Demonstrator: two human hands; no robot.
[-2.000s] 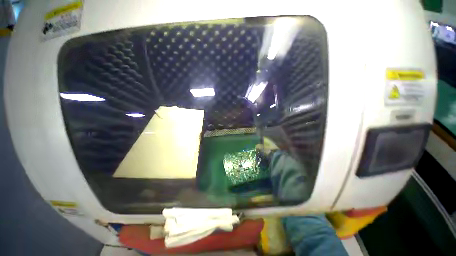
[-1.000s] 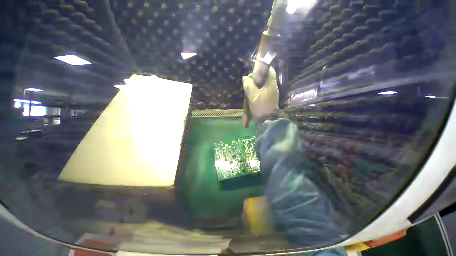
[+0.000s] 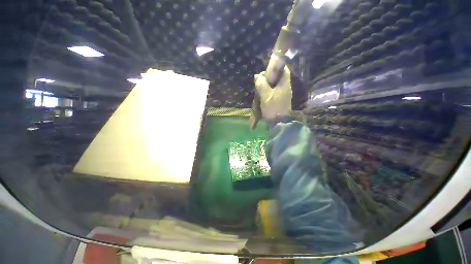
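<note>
Through the curved window, my right hand (image 3: 275, 96), in a pale glove with a blue sleeve (image 3: 304, 180), is closed around a pale grey cylindrical tool (image 3: 280, 59) that comes down from the booth top. A green circuit board (image 3: 249, 160) with silvery speckles lies on the green mat (image 3: 214, 198), below and slightly left of the hand. The sleeve covers the board's right edge. The hand does not touch the board. My left hand is not in view.
A large cream panel (image 3: 150, 134) slants left of the mat. Dark bumpy foam (image 3: 206, 31) lines the booth. A white cloth (image 3: 183, 256) and red and yellow padding (image 3: 403, 251) lie at the lower front edge. Ceiling lights reflect in the window.
The view has come closer to the window since two seconds ago. My right hand, first low by the board, is now higher and on the tool. The board still lies on the mat.
</note>
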